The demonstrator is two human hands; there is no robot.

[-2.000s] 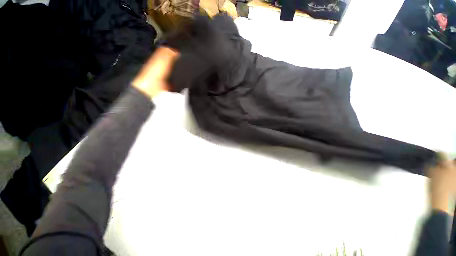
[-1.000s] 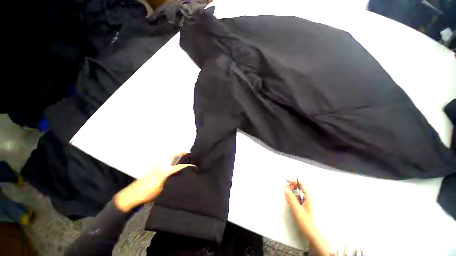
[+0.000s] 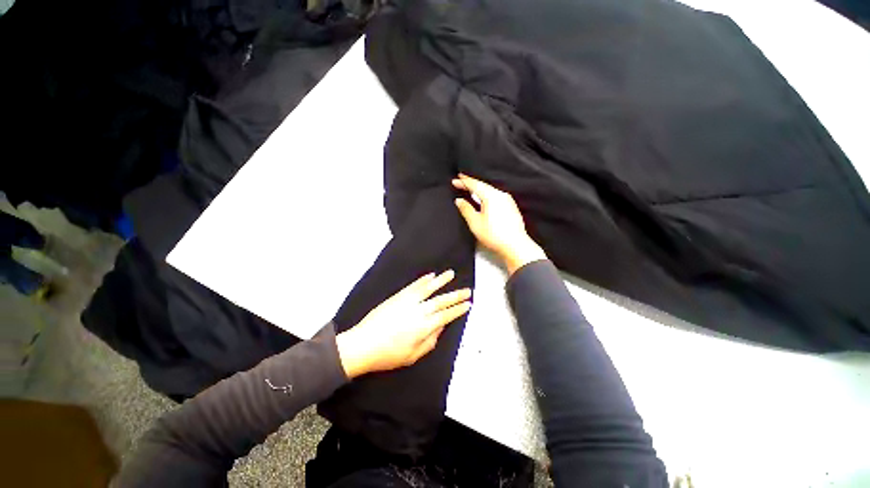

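Observation:
A large black jacket [image 3: 591, 105] is spread over the white table, with one sleeve [image 3: 420, 210] running towards me and over the near table edge. My left hand [image 3: 403, 324] lies flat on the lower sleeve, fingers apart. My right hand [image 3: 491, 214] is higher up, at the sleeve's right edge near where it meets the body, with thumb and index finger slightly apart. Its palm and other fingers are partly hidden, and I cannot tell whether it holds a tool. The sleeve's lower end is dark and hard to make out.
The white table [image 3: 286, 181] has a corner at the left. Dark garments [image 3: 153, 276] are heaped beyond its left edge, with bits of blue among them. A brown object [image 3: 52, 443] is at the lower left on the speckled floor. Part of a person's leg or foot seems to show at the far left.
The jacket has been turned and spread, with a sleeve now towards me. My left hand has moved right onto the sleeve. My right hand has moved up and left from the bare table to the sleeve's edge.

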